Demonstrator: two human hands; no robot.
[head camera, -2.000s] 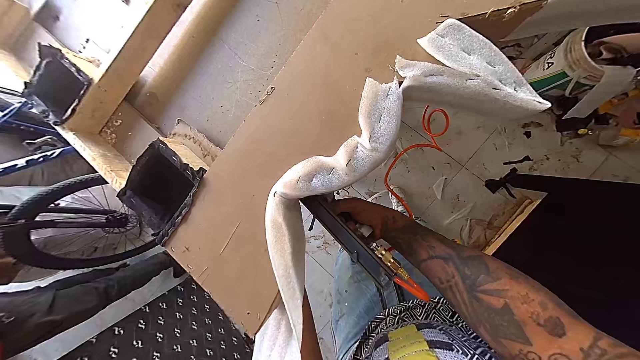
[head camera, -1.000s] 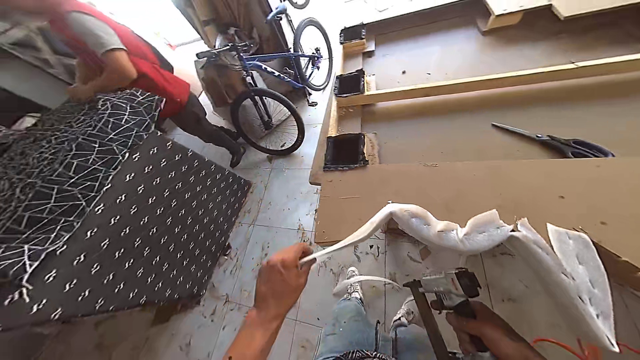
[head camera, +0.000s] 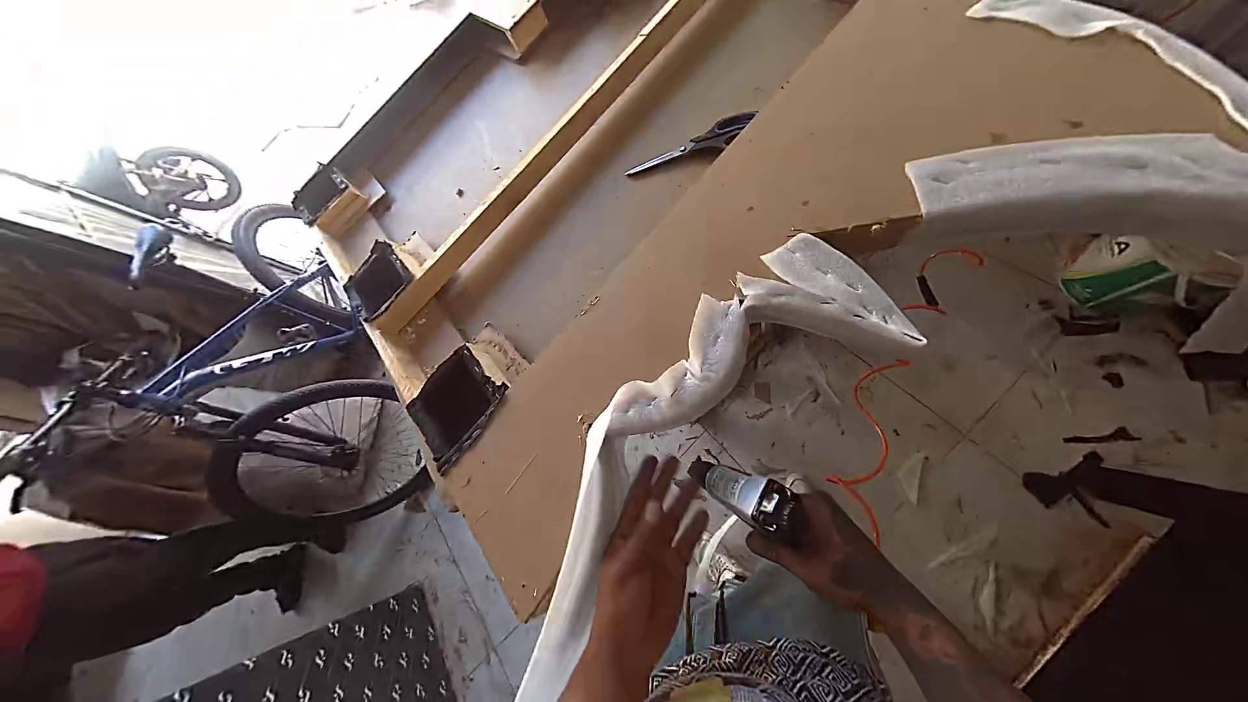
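My right hand (head camera: 809, 546) grips a pneumatic staple gun (head camera: 756, 497), its nose pointing up and left toward the board's edge. My left hand (head camera: 653, 556) lies with its fingers extended against a hanging strip of white foam padding (head camera: 575, 575). That padding runs along the curved edge of a large brown board (head camera: 673, 283), with folds and cut ends near the middle. A further padded stretch (head camera: 1063, 180) covers the edge at the right. An orange coiled air hose (head camera: 882, 429) trails over the floor behind the right hand.
Scissors (head camera: 692, 146) lie on the wooden frame (head camera: 546, 166), which has black-lined corner pieces (head camera: 456, 405). A blue bicycle (head camera: 253, 361) stands left, near a person's legs (head camera: 166, 595). Patterned dark fabric (head camera: 341, 653) is below. A bucket (head camera: 1121, 273) and scraps lie right.
My left hand has gone from pulling the strip's free end out to the side to resting against it with fingers extended. The staple gun is nearer the board's edge. The view has turned.
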